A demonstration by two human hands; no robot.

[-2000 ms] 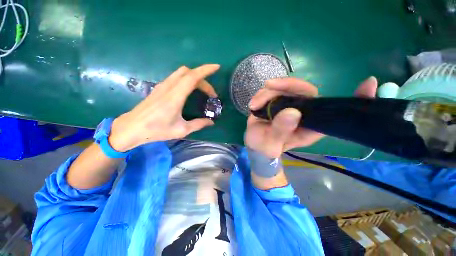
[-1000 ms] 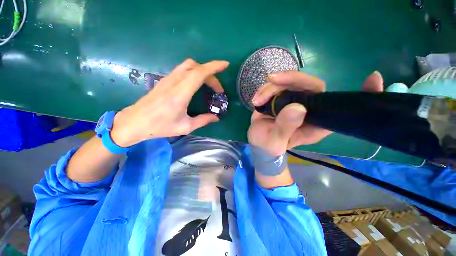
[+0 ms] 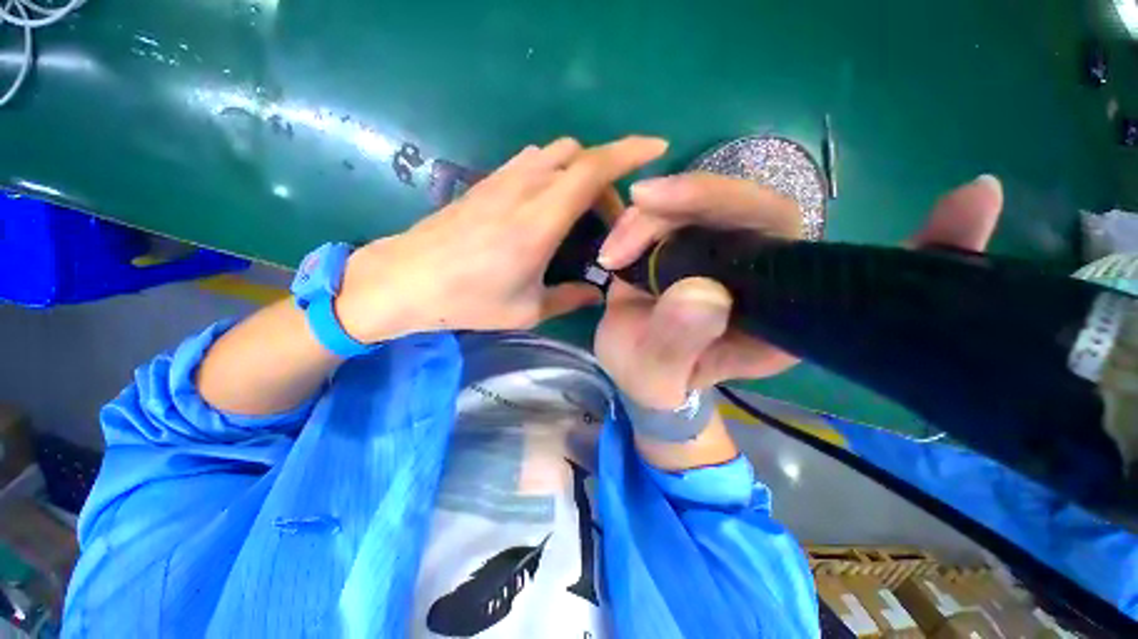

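My left hand [image 3: 468, 243], with a blue watch at the wrist, holds a small black electronic unit [image 3: 597, 273] between thumb and fingers, partly hidden. My right hand [image 3: 686, 300], with a grey wristband, grips a long black electric screwdriver [image 3: 874, 312]. Its narrow front end is at the unit, and my right fingertips are right beside it. The bit tip is hidden, so contact cannot be told. The round screw dish [image 3: 776, 172], speckled silver, lies behind my right hand, partly covered by it.
A thin silver sliver [image 3: 830, 156] lies right of the dish on the green mat [image 3: 599, 75]. Small black pieces [image 3: 1097, 65] lie at the far right. A white cable [image 3: 25, 50] is at the upper left. The pale fan [image 3: 1114, 270] is at the right edge. A black cord [image 3: 811, 431] trails below the screwdriver.
The screwdriver's front end and my right hand have come up to the unit in my left hand; before, there was a gap. The view has shifted, so the dish shows farther right.
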